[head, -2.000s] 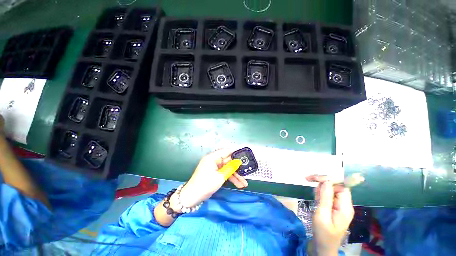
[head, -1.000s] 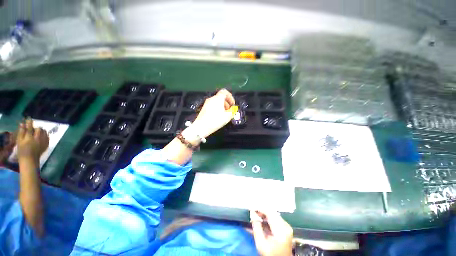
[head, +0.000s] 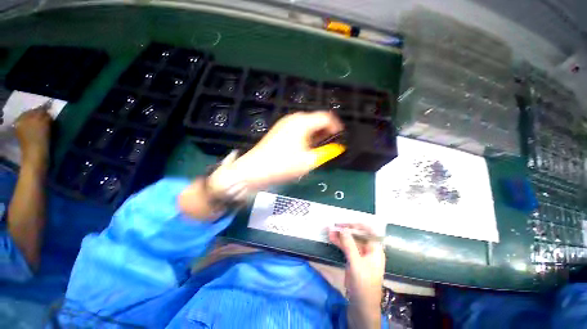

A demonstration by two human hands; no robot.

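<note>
My left hand point(head: 283, 153), blurred, with a yellow finger cot point(head: 327, 155), is over the front edge of the black foam tray point(head: 215, 132). Its fingers are curled; whether a housing is between them is hidden by blur and the dark tray. Black watch housings point(head: 220, 116) sit in the tray's pockets; the right-hand pockets are partly covered or too dark to read. My right hand point(head: 365, 258) holds a slim tool point(head: 368, 237), likely tweezers, over the right end of the white adhesive dot sheet point(head: 315, 222). Dark dots show at the sheet's left part.
A second foam tray point(head: 119, 122) with housings stands left. Two pale rings point(head: 339, 195) lie behind the strip. Dark sealing rings point(head: 440, 183) lie on white paper point(head: 473, 212) at right. Clear trays point(head: 454, 83) stand beyond. Another person's hand point(head: 33, 127) is at far left.
My left hand first went from the strip to the tray, leaving the strip's dots uncovered; it is now nearer the tray's front edge. My right hand stays by the strip's right end. The view has shifted.
</note>
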